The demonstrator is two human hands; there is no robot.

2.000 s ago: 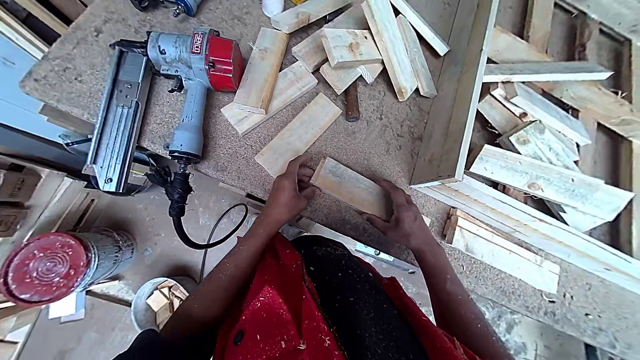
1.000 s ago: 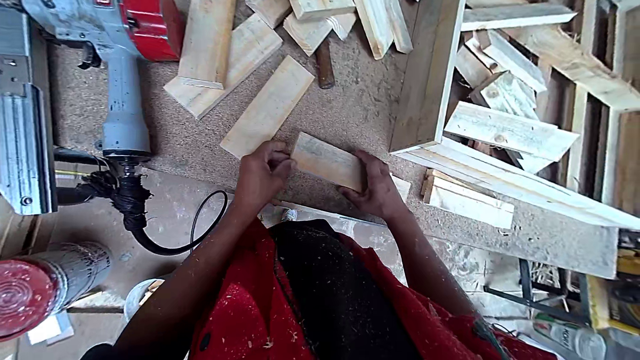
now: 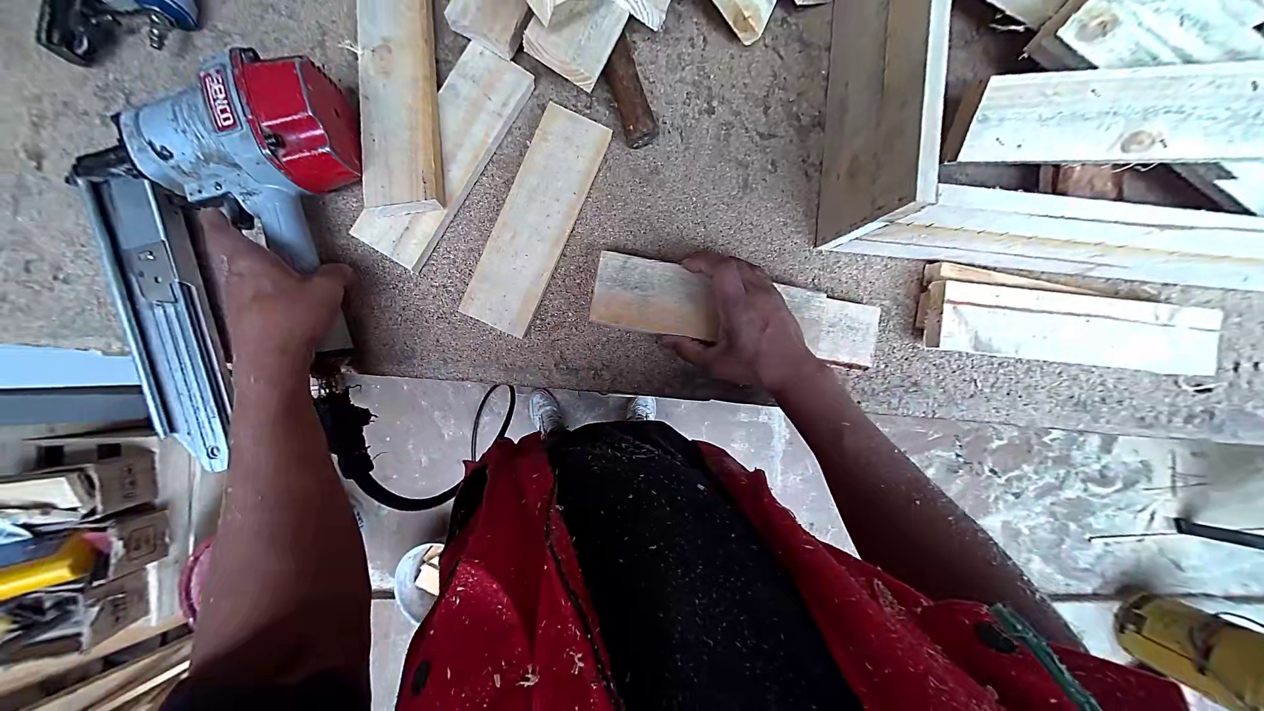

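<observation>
My left hand (image 3: 276, 286) is closed around the handle of a grey and red Senco pneumatic nailer (image 3: 247, 138), which lies on the particle-board workbench (image 3: 731, 128). With my right hand (image 3: 741, 321) I grip a short wooden board (image 3: 652, 296) lying near the bench's front edge, fingers over its far side and thumb at its near side. Another light wood piece (image 3: 849, 331) shows just right of that hand. Between the two hands a loose short board (image 3: 536, 219) lies at a slant.
More wood offcuts (image 3: 444, 158) and a tool's brown handle (image 3: 629, 94) lie at the back. At right stand a wooden frame (image 3: 879, 118) and a small stack of boards (image 3: 1076, 321). A black air hose (image 3: 405, 499) hangs from the nailer past the bench edge.
My left hand has left the short board and taken hold of the nailer's handle. My right hand stays on the board. The view has shifted.
</observation>
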